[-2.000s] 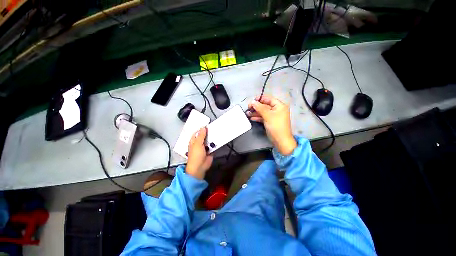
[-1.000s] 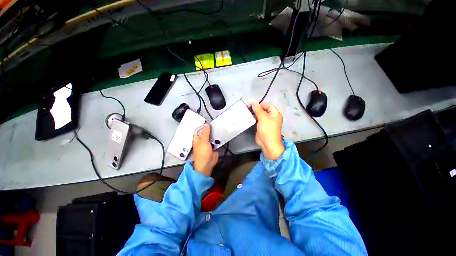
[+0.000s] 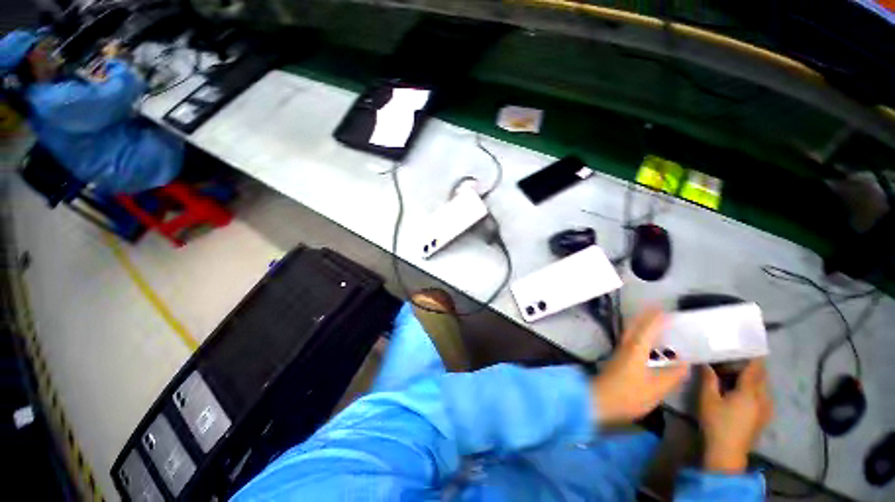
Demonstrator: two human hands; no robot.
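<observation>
My left hand [image 3: 633, 377] grips the camera end of a white-backed smartphone [image 3: 736, 331] above the bench at the right. My right hand [image 3: 736, 412] is at that phone's lower edge, beside a small dark thing; blur hides whether it grips either. A second white-backed smartphone [image 3: 574, 282] lies on the bench edge to the left, cameras toward me. A third phone [image 3: 453, 225] lies further left, touching a light barcode scanner [image 3: 466, 184] with a dark cable.
A black phone [image 3: 554, 178], a black tray with paper [image 3: 400, 116], mice [image 3: 651, 253] and cables lie on the bench [image 3: 304, 162]. Left below stands a stack of black trays, the top one [image 3: 275, 343] holding several phones. A person in blue [image 3: 98, 123] sits far left.
The view has swung left, bringing the tray stack and the person into view. The held phone is now more level, and my right hand has moved from its far end to its lower edge.
</observation>
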